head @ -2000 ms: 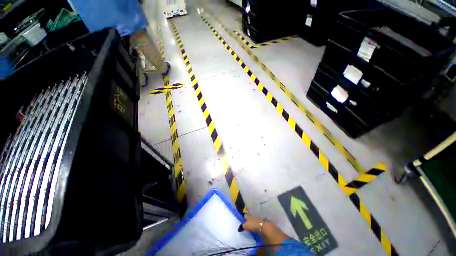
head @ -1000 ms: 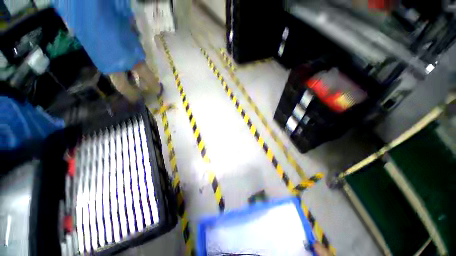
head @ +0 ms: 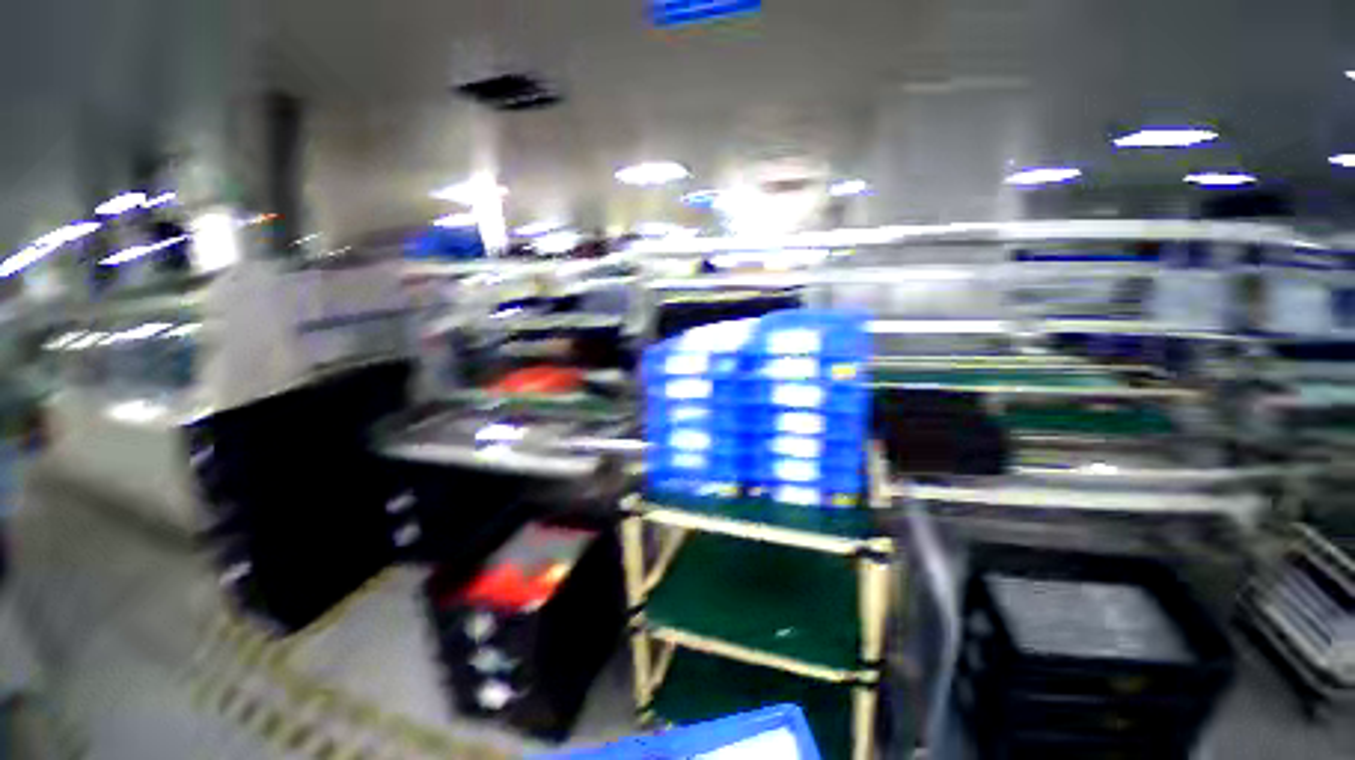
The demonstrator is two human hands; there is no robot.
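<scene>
A blue parts bin (head: pixel 743 736) shows at the bottom edge, mostly cut off, with something white inside. No hand is in the picture. A shelf trolley (head: pixel 758 588) with a cream tube frame and green shelves stands in front of me. Blue bins (head: pixel 755 408) with white labels are stacked in two columns on its top shelf. The frame is blurred.
A black tote with red inside (head: pixel 520 631) stands left of the trolley, beside taller black stacks (head: pixel 305 490). Stacked black totes (head: pixel 1095 653) stand to the right. Line benches run behind. Yellow-black tape (head: pixel 320 713) marks the floor at left.
The view has swung up and to the right, from the aisle floor to the trolley. The carried blue bin is now mostly below the picture, and the hand at its edge has left view.
</scene>
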